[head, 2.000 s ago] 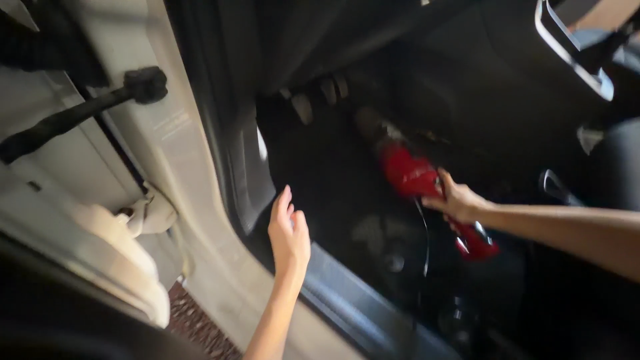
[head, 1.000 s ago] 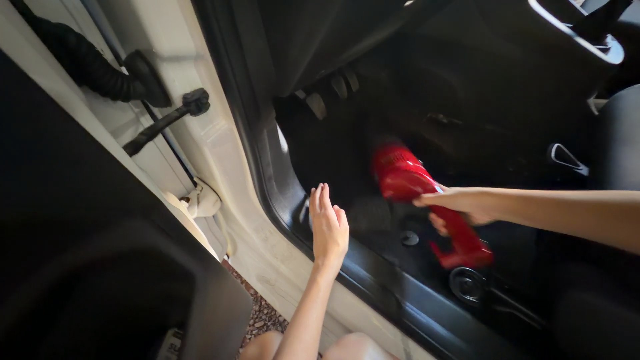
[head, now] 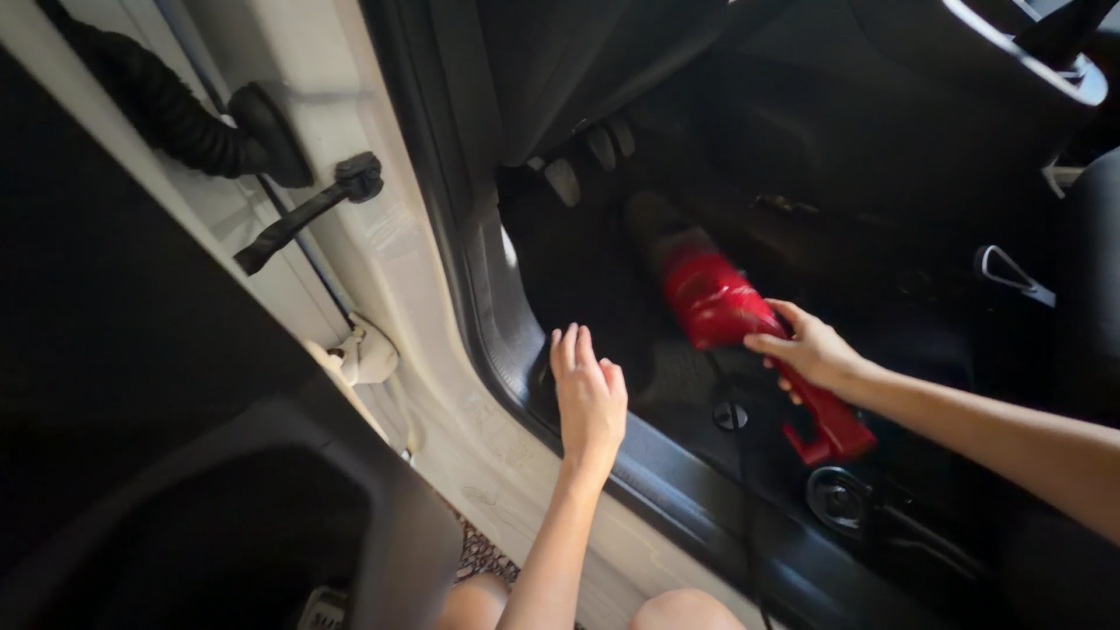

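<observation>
In the head view, my right hand grips the handle of a red handheld vacuum cleaner. Its dark, see-through nozzle end points up and left over the black floor mat of a car's footwell, toward the pedals; blur hides whether it touches the mat. A thin dark cord runs down from near the vacuum across the door sill. My left hand holds nothing; its fingers are extended and slightly bent, beside the inner edge of the black sill trim.
The open car door fills the left side, with a door check strap and a ribbed rubber cable boot at the pale body frame. A round mat fastener and a seat lever lie low right. My knees show at the bottom.
The vacuum in my right hand has shifted over the mat, up and left since one second ago. My left hand stays near the sill, empty throughout.
</observation>
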